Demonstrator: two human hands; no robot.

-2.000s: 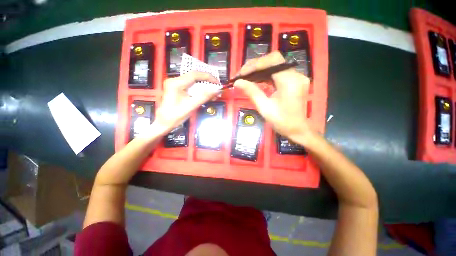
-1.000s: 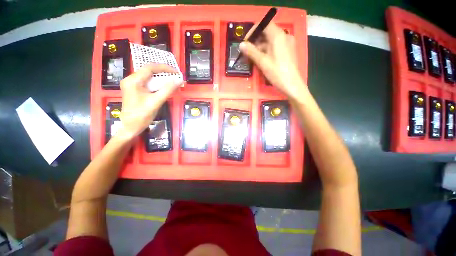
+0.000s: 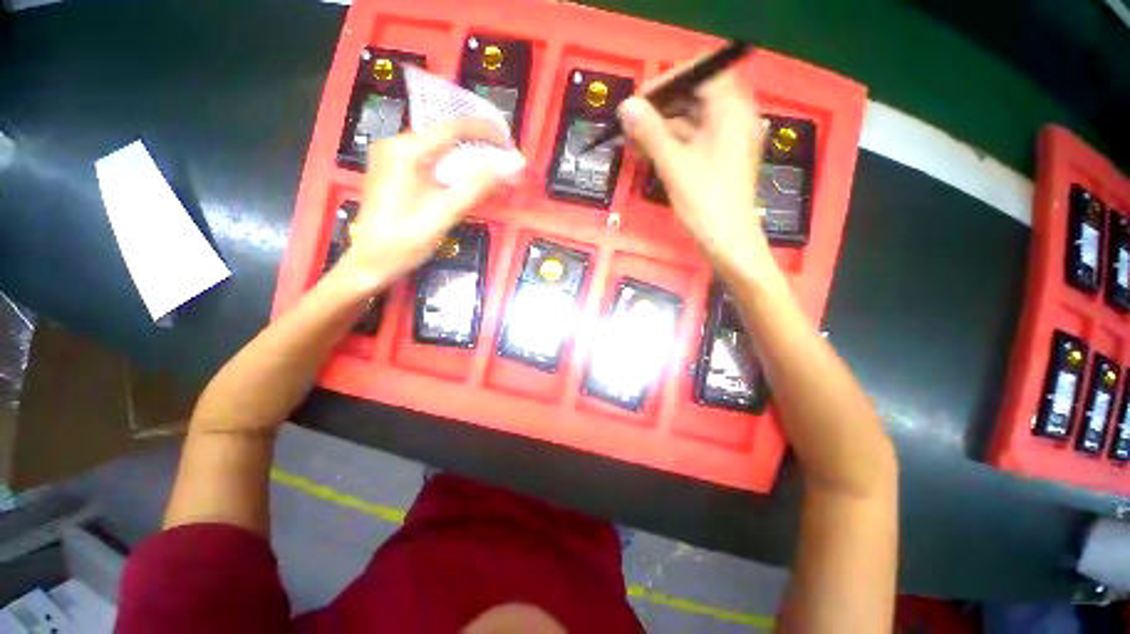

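A red tray (image 3: 535, 403) lies in front of me with two rows of pockets, holding black phone units. My left hand (image 3: 428, 192) holds a bent whitish label sheet (image 3: 449, 109) over the tray's upper left. My right hand (image 3: 700, 155) holds dark tweezers (image 3: 689, 77) like a pencil. Their tip is over the phone unit in the middle of the upper row (image 3: 590, 136); whether it touches is unclear. My right hand partly hides the upper-row unit beside it. Any label at the tip is too small to tell.
The tray lies on a dark green belt (image 3: 923, 334) with a white edge strip (image 3: 948, 164). A white paper strip (image 3: 159, 232) lies at the left. Another filled red tray (image 3: 1024, 403) is at the right. A cardboard box (image 3: 74, 403) stands at lower left.
The view has turned, so the tray appears tilted. The tweezers' tip has moved left, from the fourth upper-row unit to the middle one. The left hand still holds the sheet.
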